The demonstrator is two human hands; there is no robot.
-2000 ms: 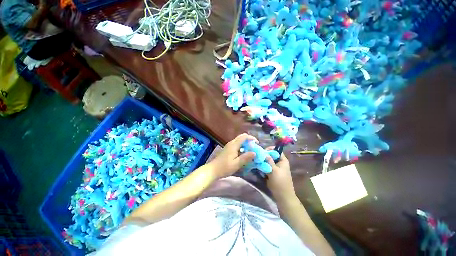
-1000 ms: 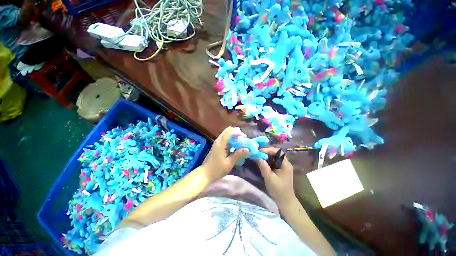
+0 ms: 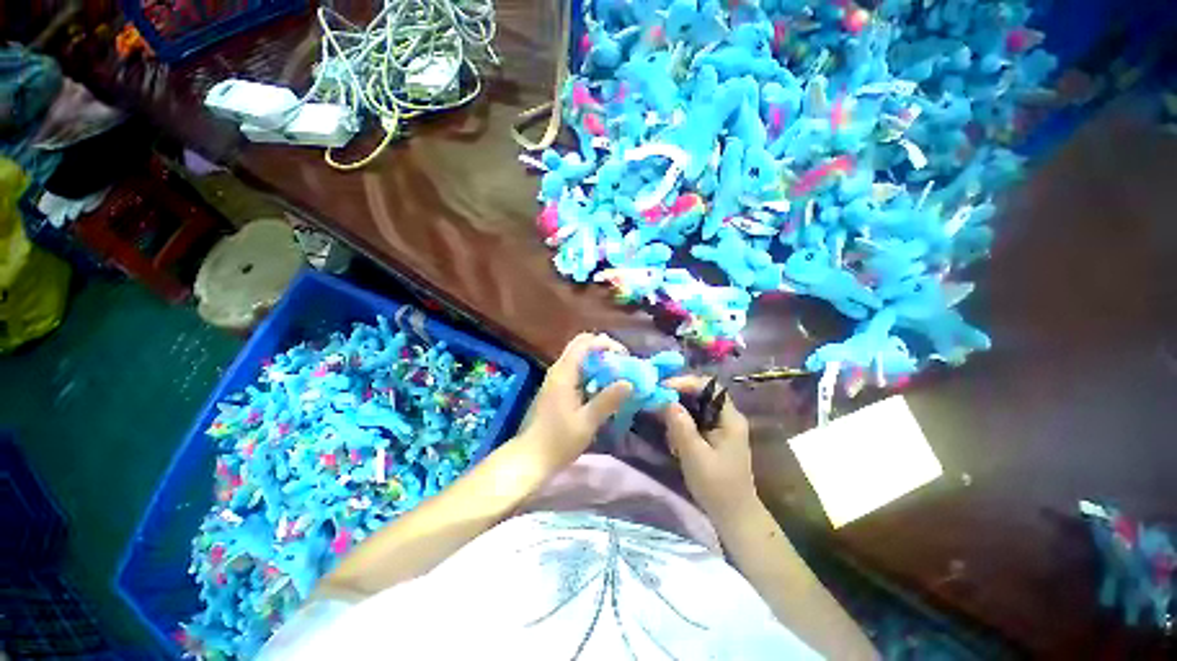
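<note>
A small bright blue plush toy [image 3: 635, 376] is held between both hands in front of my body. My left hand [image 3: 565, 398] grips its left side, with the thumb on top. My right hand [image 3: 714, 437] touches its right side with the fingertips and holds dark thread snips [image 3: 709, 403], mostly hidden in the palm. A large heap of blue and pink toys [image 3: 749, 168] lies on the table beyond the hands. A thin yellow-brown stick [image 3: 774, 375] lies right of the snips, above a pale paper card [image 3: 866, 461].
A blue floor crate [image 3: 168, 517] full of toys stands at my left. White power strips [image 3: 284, 114] with tangled cable and a tan cord loop [image 3: 540, 137] lie on the brown table [image 3: 439, 213]. A small toy cluster [image 3: 1136, 562] is far right. A round stool [image 3: 245, 278] stands beyond the crate.
The toy has been turned between the fingers and sits slightly further left. The snips, hidden at first, now show in my right hand. The view has shifted slightly.
</note>
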